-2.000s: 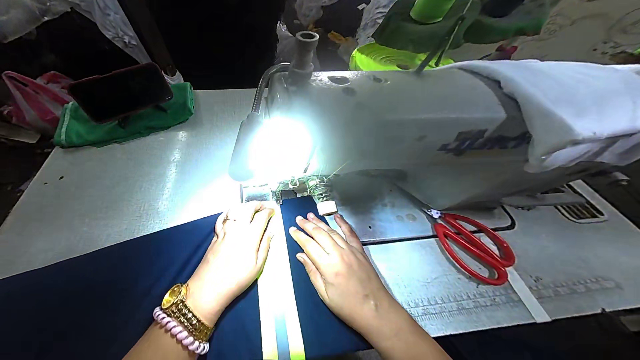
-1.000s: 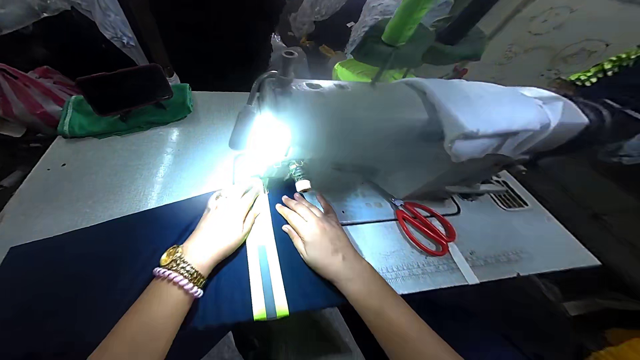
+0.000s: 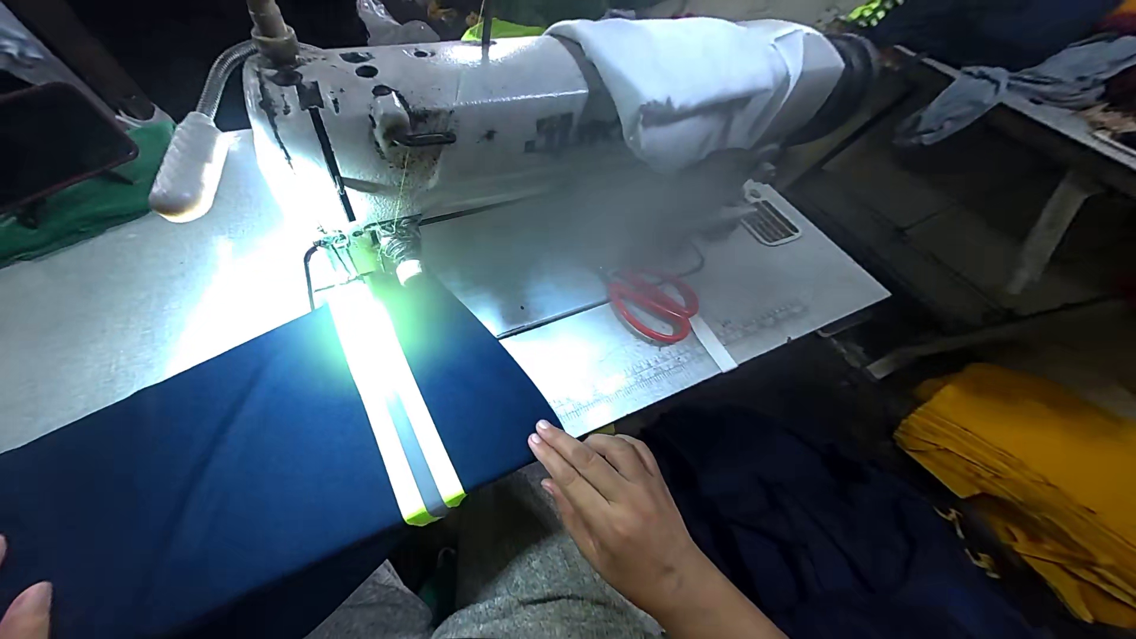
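Observation:
Navy blue fabric (image 3: pixel 240 461) lies across the sewing machine bed and hangs over its front edge. A reflective tape with yellow-green edges (image 3: pixel 399 408) runs down the fabric from beneath the presser foot (image 3: pixel 359 257) of the white sewing machine (image 3: pixel 497 106). My right hand (image 3: pixel 612 506) is at the right front corner of the fabric, fingertips at its edge, fingers extended, holding nothing visible. Of my left hand (image 3: pixel 27 612) only fingertips show at the lower left edge, over the fabric; its grip is hidden.
Red-handled scissors (image 3: pixel 654 306) lie on the machine bed beside a white strip (image 3: pixel 713 343). A lamp (image 3: pixel 189 166) is left of the machine head, a phone (image 3: pixel 58 142) on green cloth (image 3: pixel 98 200) further left. Mustard fabric (image 3: pixel 1029 479) is stacked at right; dark cloth (image 3: pixel 799 506) lies below the bed.
Both hands have left the tape near the presser foot: the left went to the far left, the right towards the fabric's front right corner. The view has shifted right and closer.

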